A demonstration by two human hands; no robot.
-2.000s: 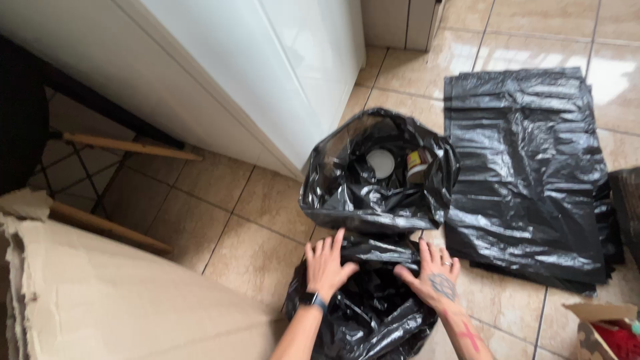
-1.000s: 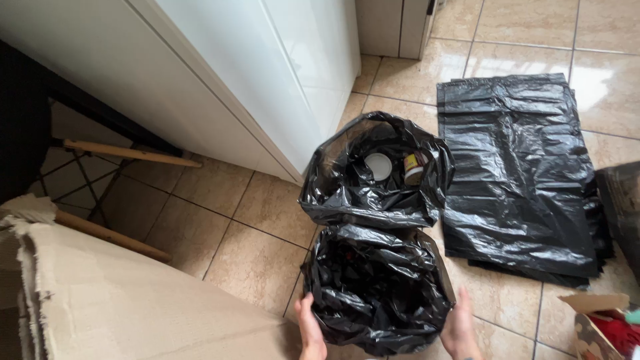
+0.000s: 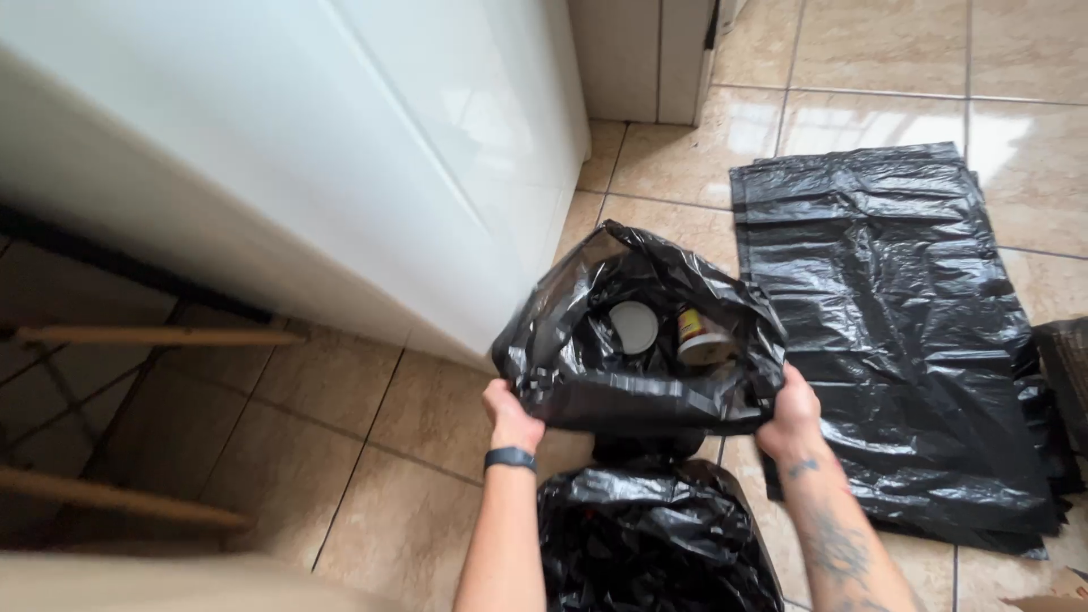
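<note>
Both hands hold the rim of a black plastic bag [image 3: 663, 404] with an open mouth: my left hand [image 3: 512, 416] at its left side, my right hand [image 3: 790, 412] at its right. Inside it lie a round white lid or tub [image 3: 634, 327] and a container with a yellow label [image 3: 701, 340]. Nearer to me stands a second black bag [image 3: 637, 527], lining a bin whose edge shows at the right. My fingertips are partly hidden by the plastic. A dark band is on my left wrist.
Flat black plastic bags [image 3: 884, 340] lie stacked on the tiled floor at the right. A white glossy panel [image 3: 459, 170] rises close on the left. Wooden legs [image 3: 153, 336] are at the far left, and cardboard shows at the lower right corner.
Both hands have moved forward from the sides of the nearer bag to the rim of the farther one and taken hold of it. That bag's mouth has changed shape.
</note>
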